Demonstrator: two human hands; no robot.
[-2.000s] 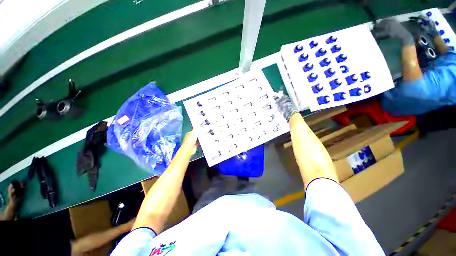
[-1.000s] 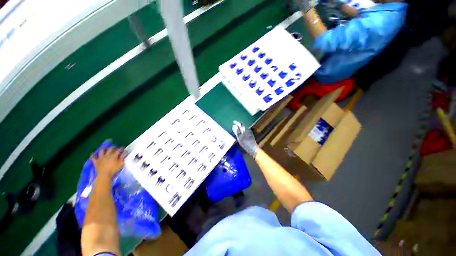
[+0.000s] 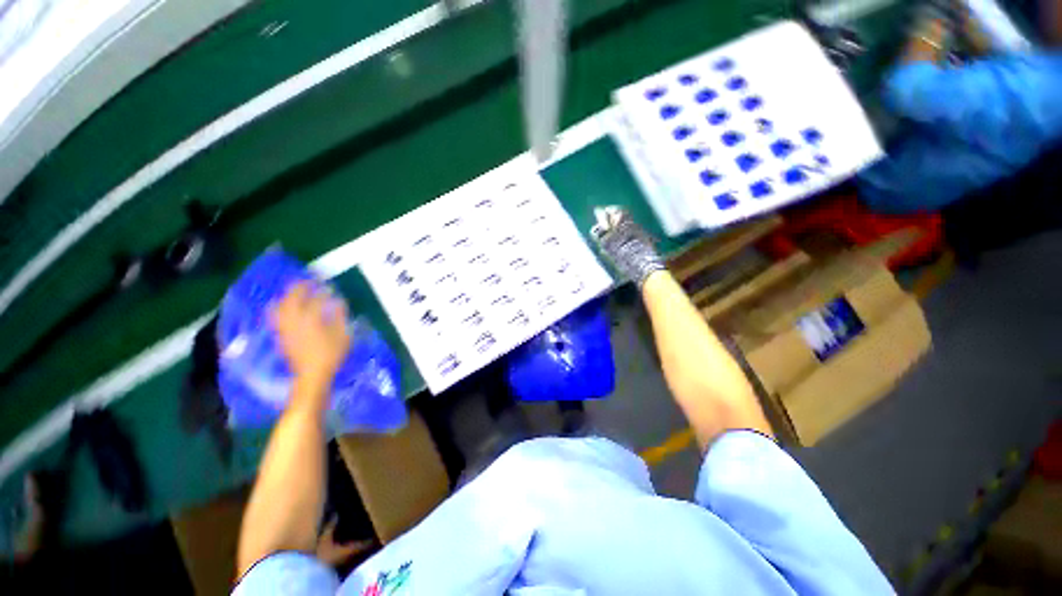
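Note:
A white foam tray (image 3: 486,277) with rows of small dark parts lies on the near bench edge in front of me. A crumpled blue plastic bag (image 3: 259,349) lies left of it. My bare left hand (image 3: 312,332) is on the bag, blurred; whether its fingers hold anything is hidden. My right hand (image 3: 629,247), in a grey-black knit glove with pale fingertips, is just right of the tray, apart from it. Its fingers are bent together, and I cannot tell if something small is between them.
A stacked white tray (image 3: 751,128) with blue parts is at the right. A white post (image 3: 542,82) stands behind. Open cartons (image 3: 839,338) and a blue stool (image 3: 563,359) are below. A coworker's blue sleeve (image 3: 967,122) is far right. Dark housings (image 3: 183,253) are on the left.
Since two seconds ago, my left hand has left the tray's edge and is over the bag. My right hand has let go of the tray's right side. The camera view has also shifted.

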